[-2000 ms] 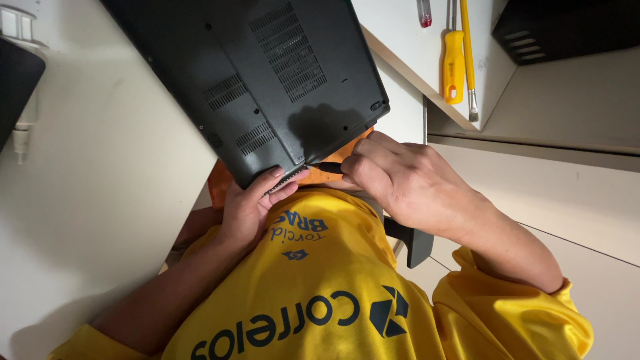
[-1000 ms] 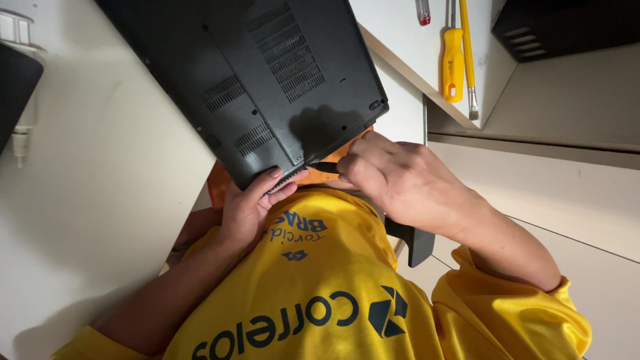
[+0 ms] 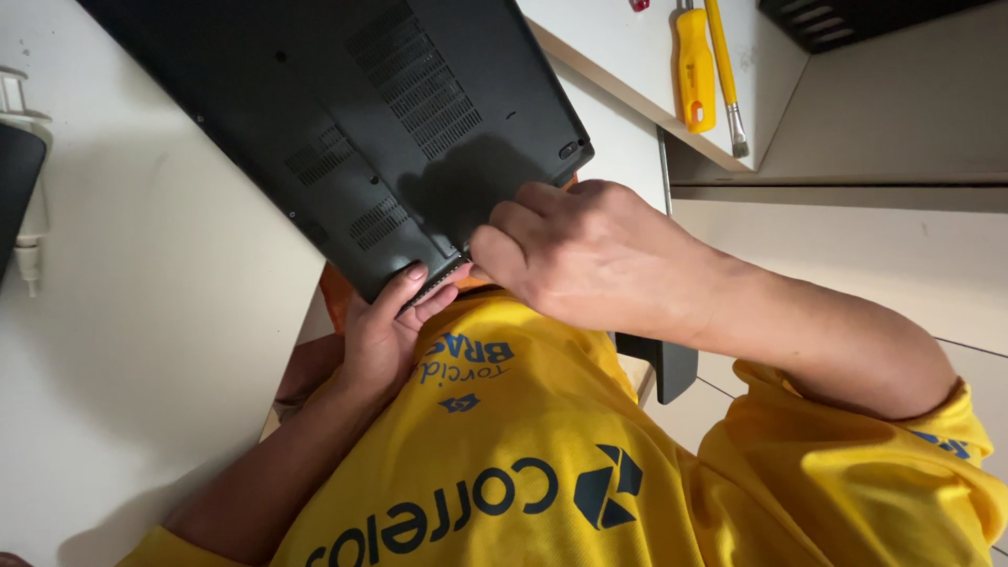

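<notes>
A black laptop (image 3: 331,102) lies underside up, its vent grilles and screw holes showing, with its near corner toward my body. My left hand (image 3: 394,319) grips that corner, thumb on the underside and fingers beneath the near edge. Along the edge between thumb and fingers runs a thin serrated strip or gap. My right hand (image 3: 583,248) is closed at the same edge, just right of my left hand. In the earlier frames it holds a thin dark tool; now its fingers cover whatever they hold, apart from a small dark bit at the edge.
A yellow-handled screwdriver (image 3: 696,71) and a yellow flat brush (image 3: 726,75) lie on the white shelf (image 3: 752,87) at upper right, near a red object (image 3: 639,4). A black slotted case (image 3: 858,20) stands beyond. At far left are a dark object (image 3: 16,189) and a translucent bottle (image 3: 31,236).
My right hand has moved left along the laptop's near edge, closer to my left hand, and now covers the dark tool seen earlier. My left hand and the laptop have stayed in place.
</notes>
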